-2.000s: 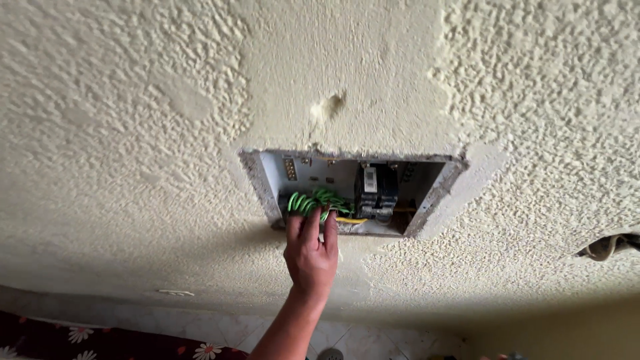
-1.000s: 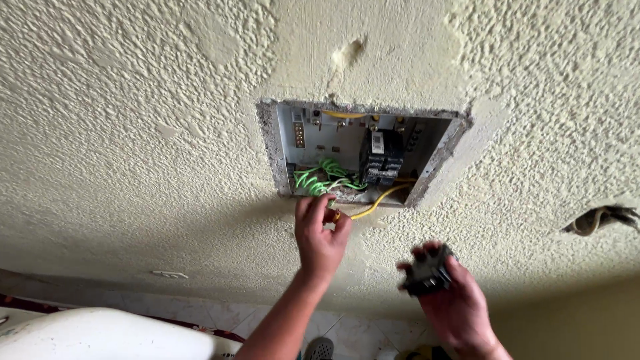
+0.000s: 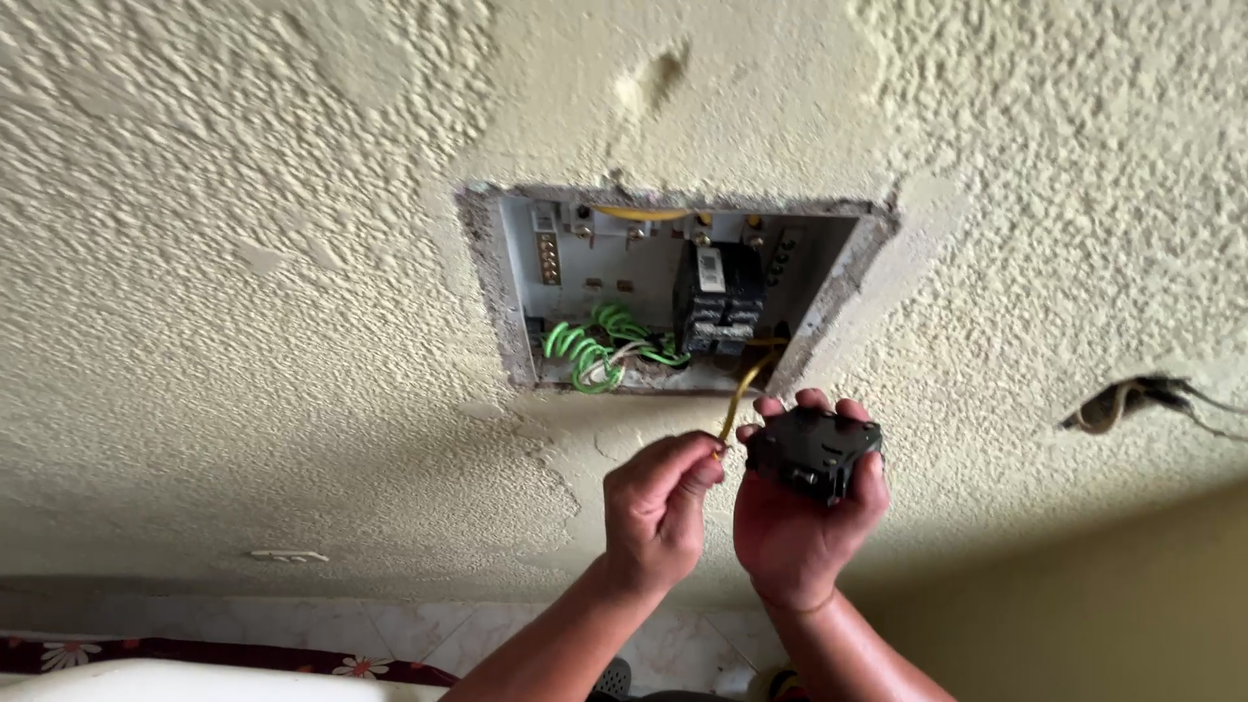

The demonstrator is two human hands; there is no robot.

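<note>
My left hand [image 3: 658,507] pinches the end of a yellow insulated wire [image 3: 745,387], which runs down out of the lower right of a recessed electrical panel box [image 3: 624,263]. Just right of it, my right hand [image 3: 807,546] holds a black circuit breaker [image 3: 815,450] between fingers and thumb, close to the wire's end but with no clear contact. Inside the box, black breakers [image 3: 720,297] are mounted right of centre. Coiled green wires [image 3: 585,351] and a pale wire lie along its lower left. Brass terminal strips [image 3: 549,258] show at the sides.
Rough textured wall [image 3: 244,292] surrounds the box. To the right, a wall hole [image 3: 1131,400] has loose wires coming out. Below are a tiled floor [image 3: 429,624], a white rounded surface [image 3: 214,682], and a dark red flowered cloth [image 3: 146,651] at lower left.
My left hand has left the green coils and now holds the yellow wire lower and farther right. My right hand came into view with the breaker and has moved up beside the left.
</note>
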